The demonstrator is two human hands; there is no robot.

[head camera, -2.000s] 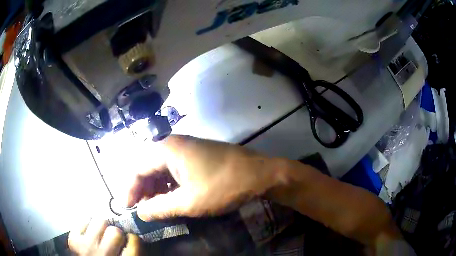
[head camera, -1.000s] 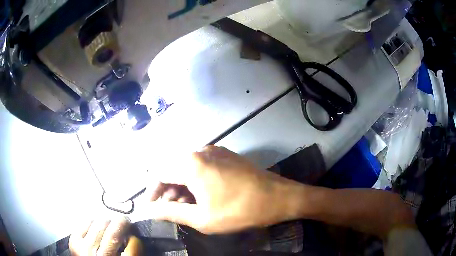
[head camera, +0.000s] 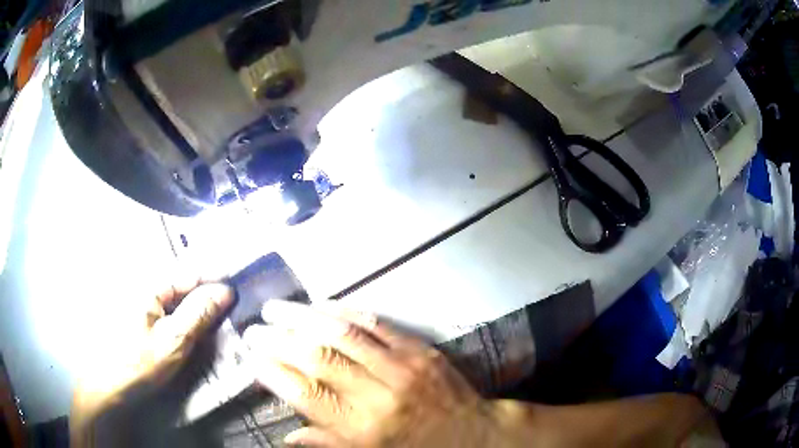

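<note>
A dark cloth piece (head camera: pixel 265 284) lies in front of the presser foot (head camera: pixel 302 199), on the white machine bed. My left hand (head camera: pixel 175 337) pinches its left edge between thumb and fingers. My right hand (head camera: pixel 377 376) lies over the cloth with fingers spread, its fingertips on the piece's lower part. Plaid cloth (head camera: pixel 495 350) extends under and to the right of my right hand, along the bed's front edge. A whitish patch (head camera: pixel 215 389) shows between the hands. The lamp glare washes out detail around the needle and left hand.
The sewing machine head (head camera: pixel 368 52) spans the top. Black-handled shears (head camera: pixel 604 197) lie on the bed at right, near a small brown square (head camera: pixel 479 109). A cream switch box (head camera: pixel 725 131) is at the right end. Beyond the front right edge are a blue bin (head camera: pixel 644 328), white strips and clear plastic.
My left hand has moved up toward the needle with the dark cloth piece, now in view on the bed. My right hand has turned flatter over the cloth. The dark thread-like loop no longer shows.
</note>
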